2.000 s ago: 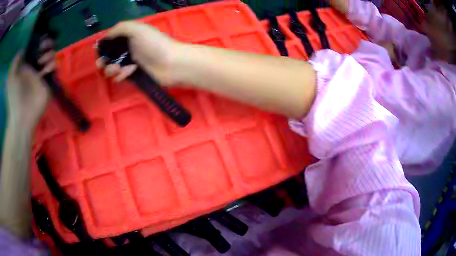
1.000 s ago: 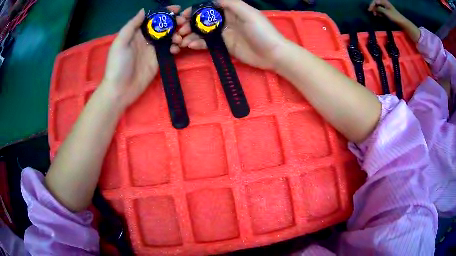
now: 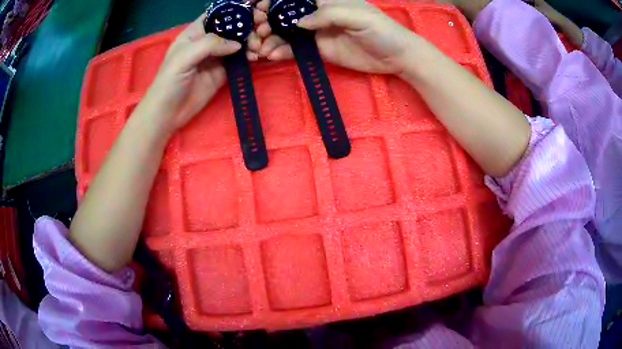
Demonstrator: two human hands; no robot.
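My left hand holds a black smartwatch near the top edge of the view, its thumb at the lower rim of the round screen. My right hand holds a second smartwatch, its thumb on or just over the screen. Both screens are black with small white icons. Both long straps with rows of holes hang down over the red-orange foam tray. The visible tray pockets below the straps hold nothing. The fingertips of both hands meet between the watches.
A green mat lies at the left. Another person's pink striped sleeve is at the upper right, with a further person's arm behind it. A dark watch shows partly beside the tray's lower left corner.
Both screens have gone from blue-and-yellow watch faces to black with white icons. Both thumbs have moved onto or beside the screens. The neighbouring tray's watches are now hidden by a pink sleeve.
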